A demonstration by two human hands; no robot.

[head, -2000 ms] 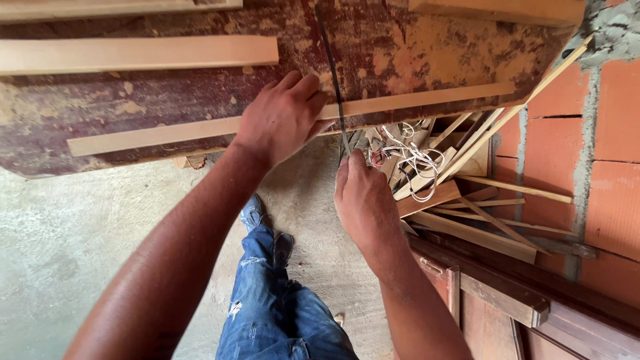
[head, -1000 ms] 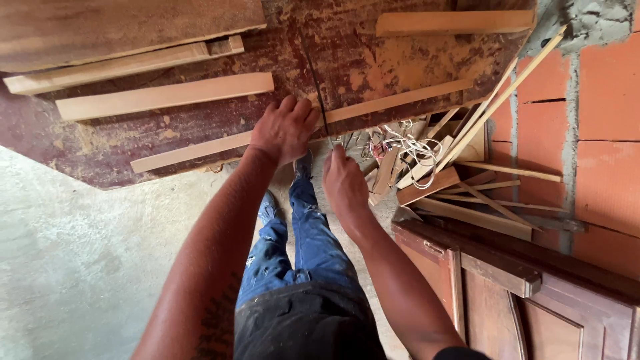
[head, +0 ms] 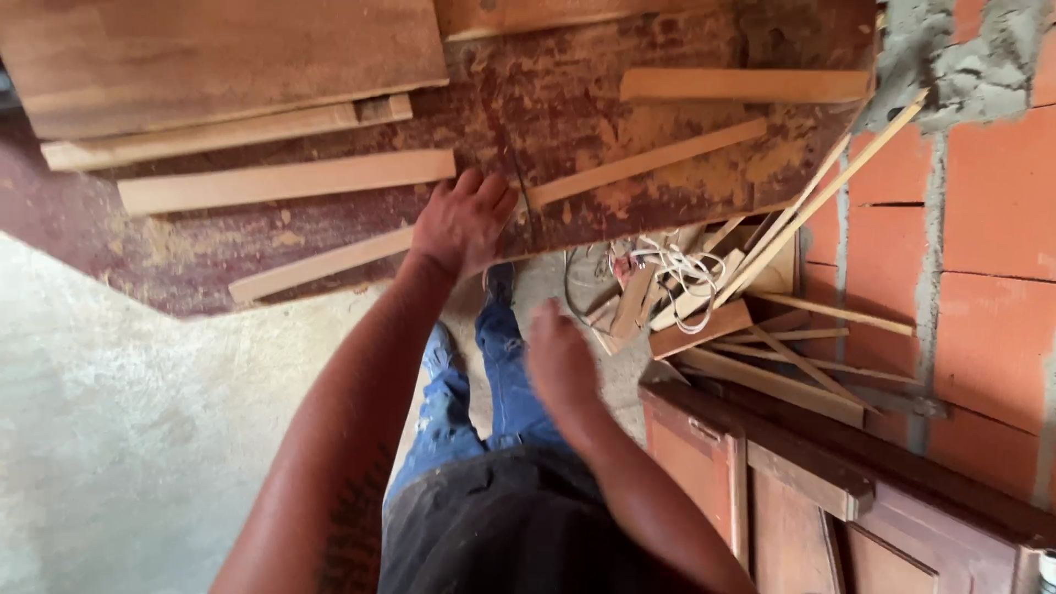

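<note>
My left hand (head: 466, 216) presses a thin wooden strip (head: 648, 163) onto the worn, dark red tabletop (head: 577, 219). The strip shows on both sides of the hand, slanting up to the right; its middle is hidden under the fingers and palm. A thin dark line, perhaps a narrow saw blade seen edge-on (head: 518, 177), runs just right of my left fingers and meets the strip. Below the table's near edge is my right hand (head: 563, 355), blurred by motion, with fingers curled. Whether it holds a tool handle is not clear.
Other wooden strips (head: 289, 181) and a broad wooden board (head: 223, 62) lie on the tabletop. Offcuts with tangled white cable (head: 681, 276) are piled on the floor by the brick wall (head: 998, 198). A panelled wooden door or frame (head: 792, 478) leans at the lower right.
My right hand has moved down from the table's edge, where it held a thin dark tool. My left hand remains on the strip, which now slants more steeply. The view has shifted, showing more tabletop.
</note>
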